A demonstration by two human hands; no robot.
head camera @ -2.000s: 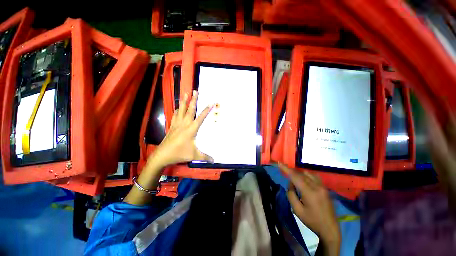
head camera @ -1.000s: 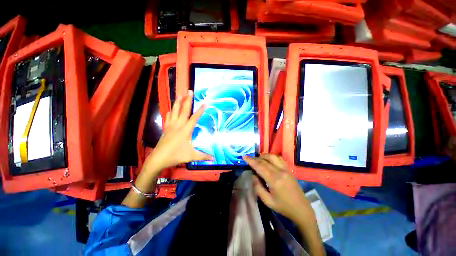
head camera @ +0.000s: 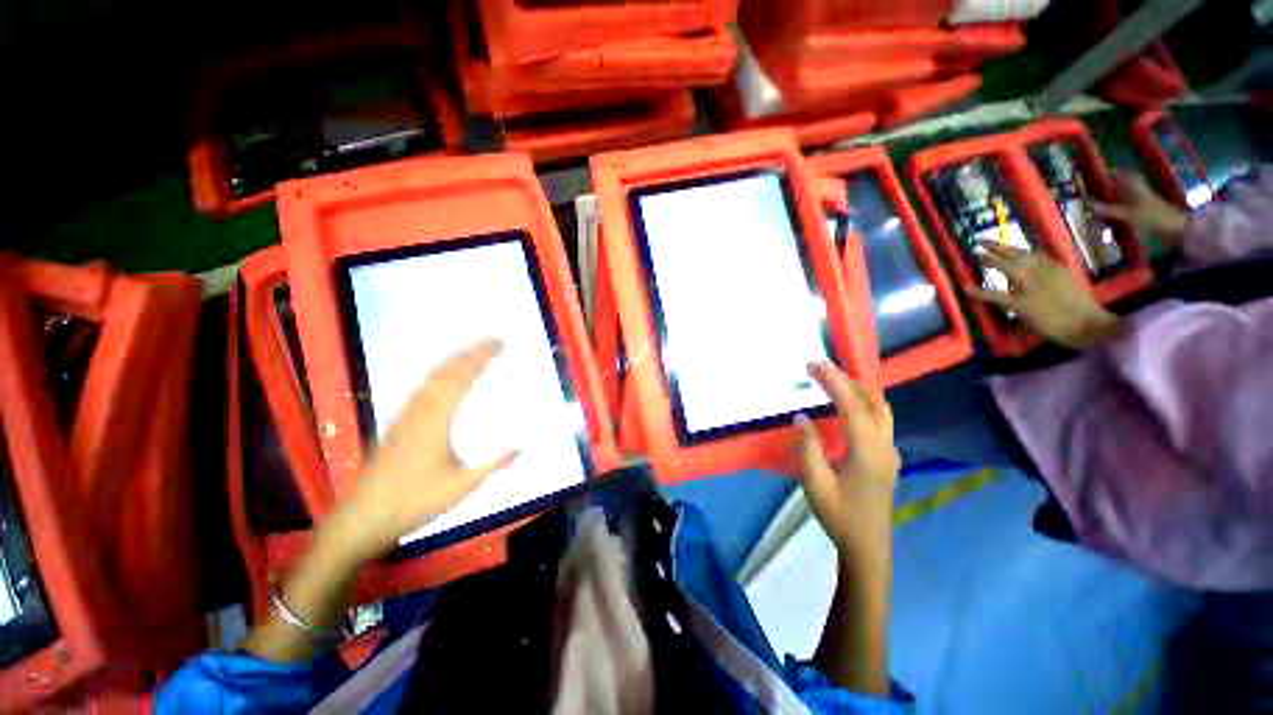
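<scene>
A tablet with a white lit screen and black border (head camera: 475, 314) lies in a red-orange foam tray (head camera: 405, 189) in front of me. My left hand (head camera: 412, 468) is over its lower left part, fingers apart and holding nothing. A second tablet with a white screen (head camera: 733, 293) lies in another foam tray (head camera: 691, 157) to the right. My right hand (head camera: 854, 461) is at its lower right corner, index finger near the screen, holding nothing. Whether the fingertips touch the glass I cannot tell.
Foam trays stand tilted at the left (head camera: 126, 461). Stacked trays (head camera: 600, 56) are at the back. A dark tablet (head camera: 894, 266) lies right of the second tray. Open tablets (head camera: 984, 210) lie further right, under the hands of co-workers in pink-lilac sleeves (head camera: 1159, 419).
The view has turned to the right. The left tablet's blue swirl picture is now plain white. My right hand has moved from the left tablet's lower corner to the right tablet.
</scene>
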